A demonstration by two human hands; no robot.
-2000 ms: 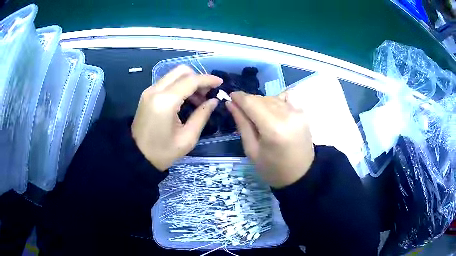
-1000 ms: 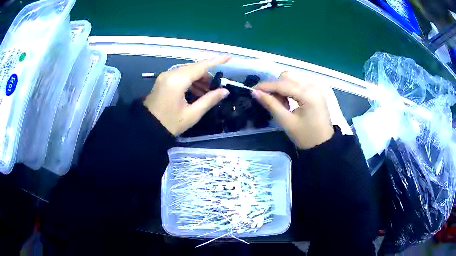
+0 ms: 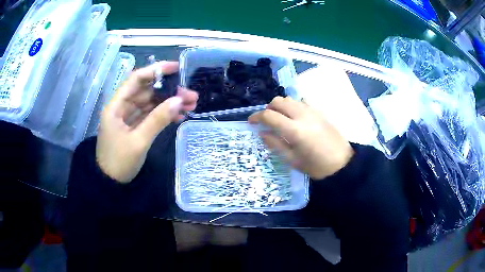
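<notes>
My left hand is at the left of the tubs, palm turned up. Its fingers hold a black plastic housing with a small white end piece showing at it; both are blurred. My right hand is blurred, with bent fingers over the upper right corner of the lead tub; whether it holds anything is hidden. That tub is full of white leads with white end pieces. Behind it the housing tub holds many black housings.
Translucent tubs stand stacked at the left. White sheets lie right of the tubs, and a crinkled clear bag is at far right. Behind runs a white-edged green conveyor with a black unit with white leads at the top.
My hands have moved apart. The left went left with the black housing. The right no longer shows the white lead held at the housing and has come down to the lead tub. The view has shifted.
</notes>
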